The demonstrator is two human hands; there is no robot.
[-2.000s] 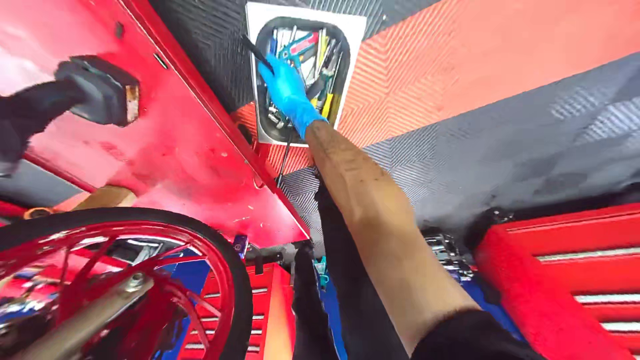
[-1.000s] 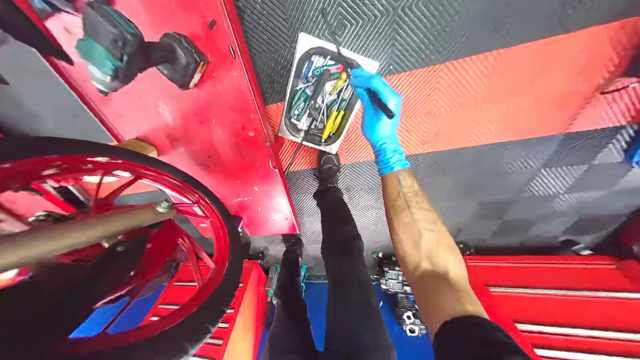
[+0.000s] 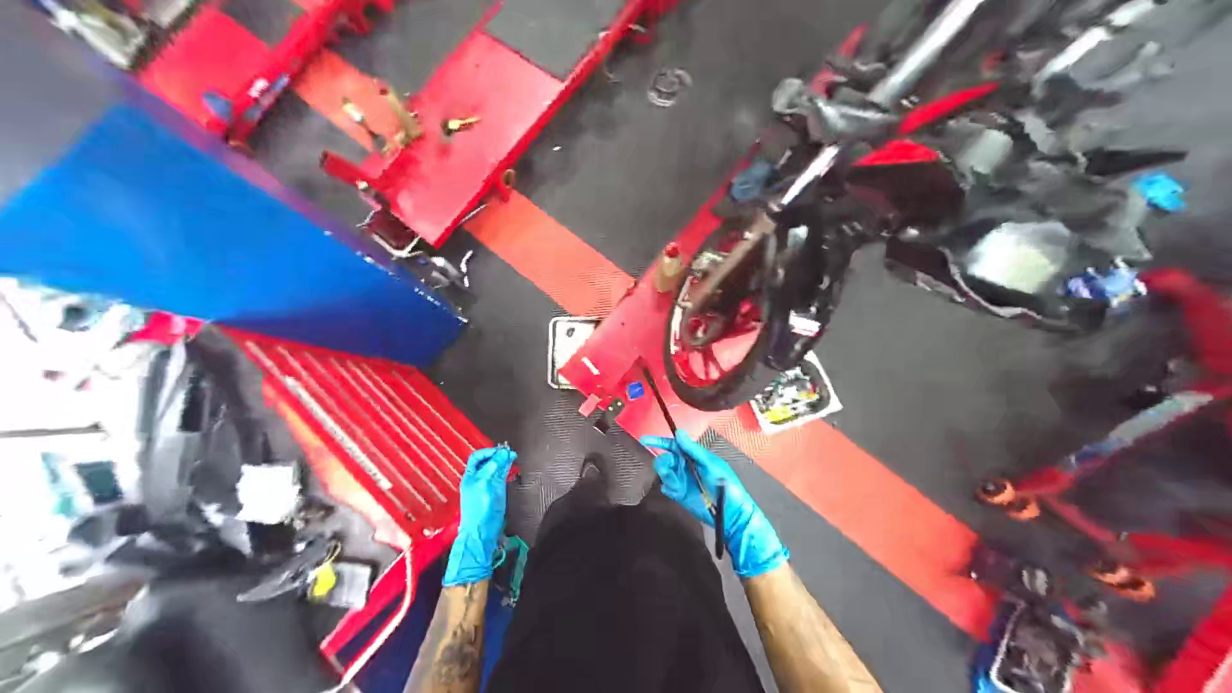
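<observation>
My right hand, in a blue glove, holds a long thin dark tool that points up and left over the red lift platform; its kind cannot be told. A short black handle-like piece shows against the same palm. My left hand, gloved in blue too, is beside the red tool cabinet with its fingertips pinched on a small dark object too small to name. Past the platform, a white-rimmed tray of tools lies by the motorcycle wheel.
A motorcycle stands on the red lift platform. The red tool cabinet is at the left, near a blue panel. Another white tray lies beside the platform. A second red lift stands farther off.
My right hand was at the tool tray and is now away from it, in front of my body with the long tool. My left hand has come into view. The view has swung widely.
</observation>
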